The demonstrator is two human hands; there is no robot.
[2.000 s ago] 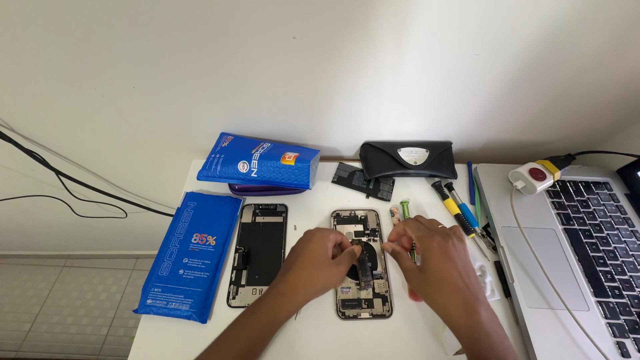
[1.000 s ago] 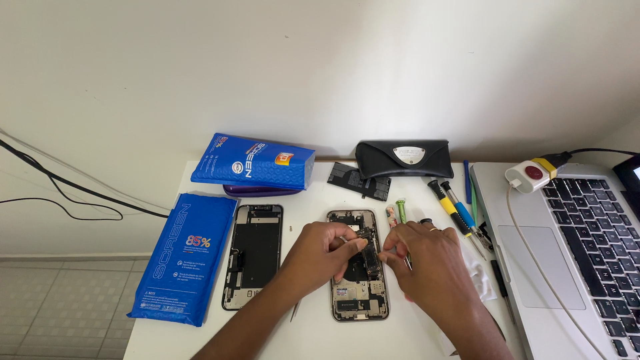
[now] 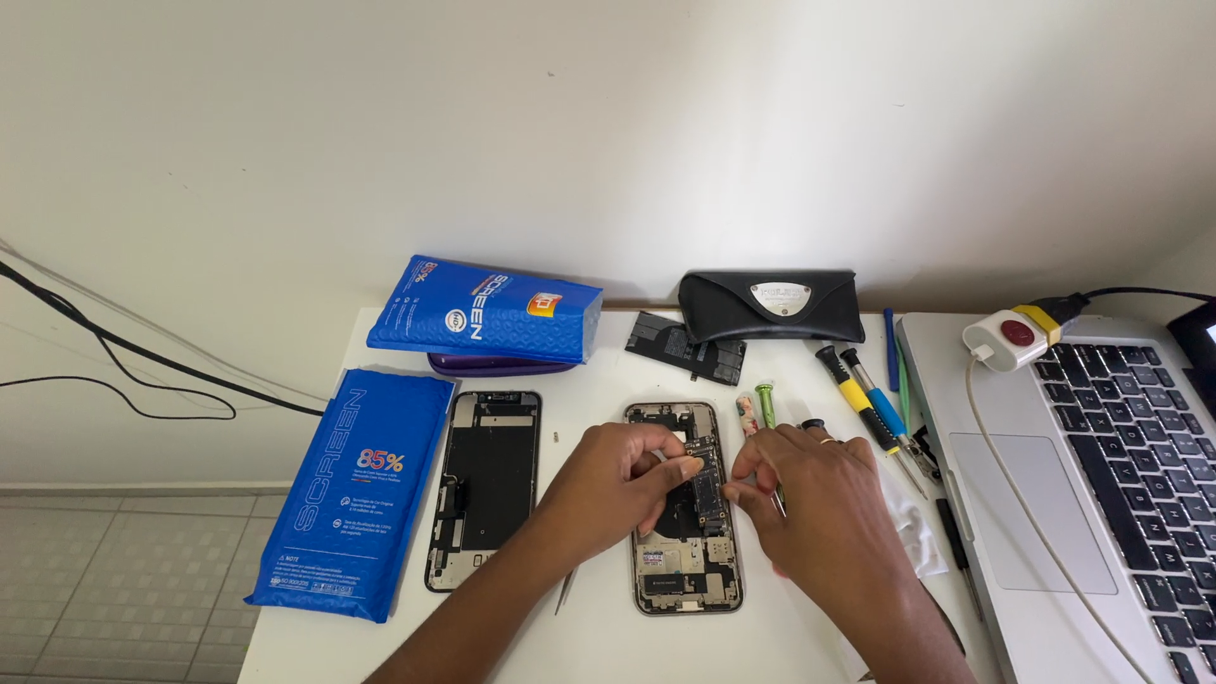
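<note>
An opened smartphone body (image 3: 686, 570) lies face up on the white table, its inner parts bare. My left hand (image 3: 638, 480) reaches over it, thumb and index finger pinching the upper left edge of a dark narrow logic board (image 3: 708, 494). That board sits along the right inner side of the body. My right hand (image 3: 793, 489), wearing a ring, is just right of the board, thumb and index finger close together near its edge; a thin metal shaft shows below the fingers, its tool mostly hidden. A detached phone screen assembly (image 3: 489, 475) lies to the left, inner side up.
Blue padded pouches (image 3: 356, 494) stand left and behind. A removed battery (image 3: 686, 348) lies by a black glasses case (image 3: 771, 306). Screwdrivers (image 3: 857, 397), a green-handled tool (image 3: 766, 404) and a white cloth (image 3: 917, 532) are right, beside a laptop (image 3: 1031, 503) with a white adapter (image 3: 1007, 339).
The dark board, tilted over the middle of the phone body two seconds ago, now lies along its right side. My left hand still holds its upper part.
</note>
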